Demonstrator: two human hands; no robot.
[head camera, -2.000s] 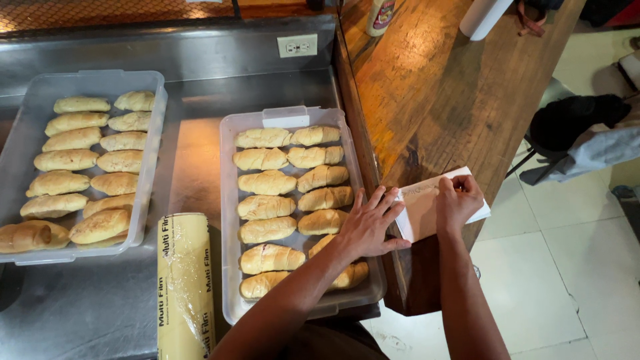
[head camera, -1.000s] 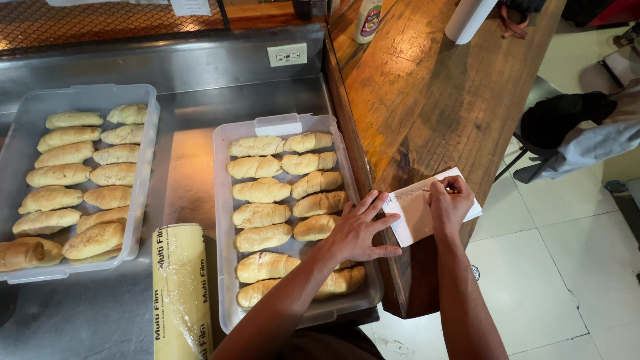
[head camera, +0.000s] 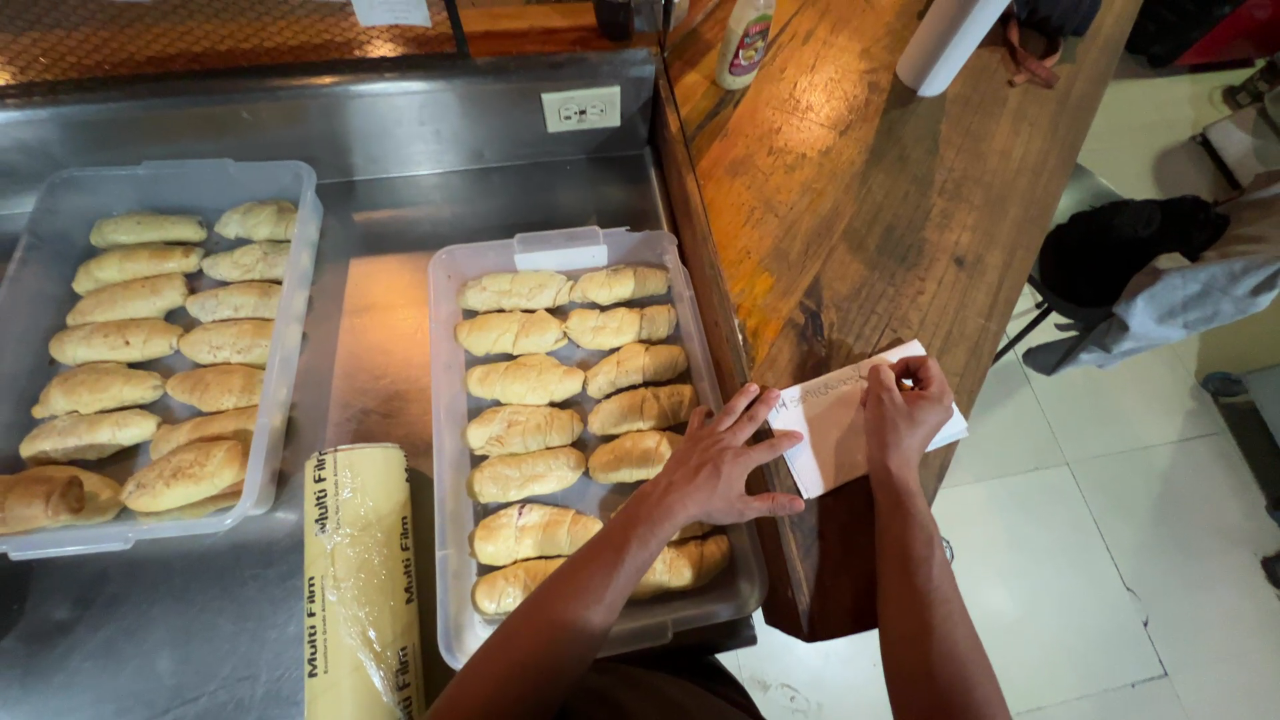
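A small white paper pad (head camera: 825, 430) lies on the corner of the wooden counter, with a line of handwriting near its top. My right hand (head camera: 903, 405) rests on the pad, fingers closed on a thin writing tool, mostly hidden by the fingers. Spread flat, my left hand (head camera: 735, 460) holds nothing; its fingertips are at the pad's left edge, and my forearm crosses above a plastic tray (head camera: 455, 620) holding two columns of baked bread rolls (head camera: 525, 380). Some rolls are hidden beneath that arm.
Another plastic tray of rolls (head camera: 300, 330) stands at left on the steel counter (head camera: 180, 610). A boxed roll of film (head camera: 360, 590) lies between the trays. On the wooden counter (head camera: 850, 200) are a sauce bottle (head camera: 745, 45) and a white cylinder (head camera: 950, 45). An outlet (head camera: 581, 109) is behind.
The handwriting on the pad reaches farther right than before, and my right hand has shifted slightly along it. My left hand stays at the pad's left edge.
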